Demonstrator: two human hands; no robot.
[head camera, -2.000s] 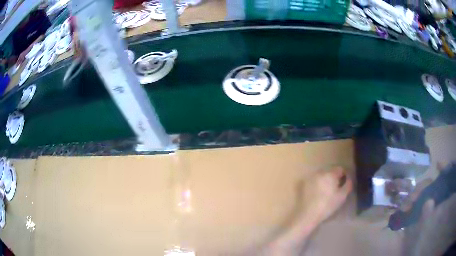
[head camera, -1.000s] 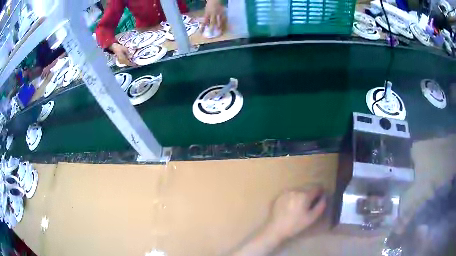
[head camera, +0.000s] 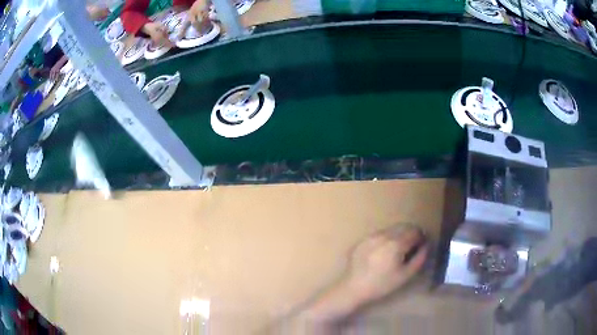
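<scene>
My left hand (head camera: 389, 258) lies low over the tan table, its fingers curled beside the screw feeder; a dark spot shows at the fingertips, and whether it holds anything is unclear. The silver-grey screw feeder (head camera: 507, 206) has a dark open tray and a brownish mechanism on its front ledge. A dark, blurred, long shape, probably the electric screwdriver (head camera: 556, 278), slants in from the right edge, its tip near the feeder's front. My right hand cannot be made out clearly around it.
The green conveyor belt (head camera: 334, 98) carries several white plates (head camera: 243, 110). A grey post (head camera: 131, 111) stands at the belt's near edge. A blurred white object (head camera: 90, 165) is left of it. More plates (head camera: 23, 222) lie at the far left. A person's red sleeves (head camera: 135, 14) show across the belt.
Belt plates have shifted left, and two more show behind the feeder. My left hand has moved somewhat left and stays curled. The dark tool shape is more blurred. The white blur at left is new.
</scene>
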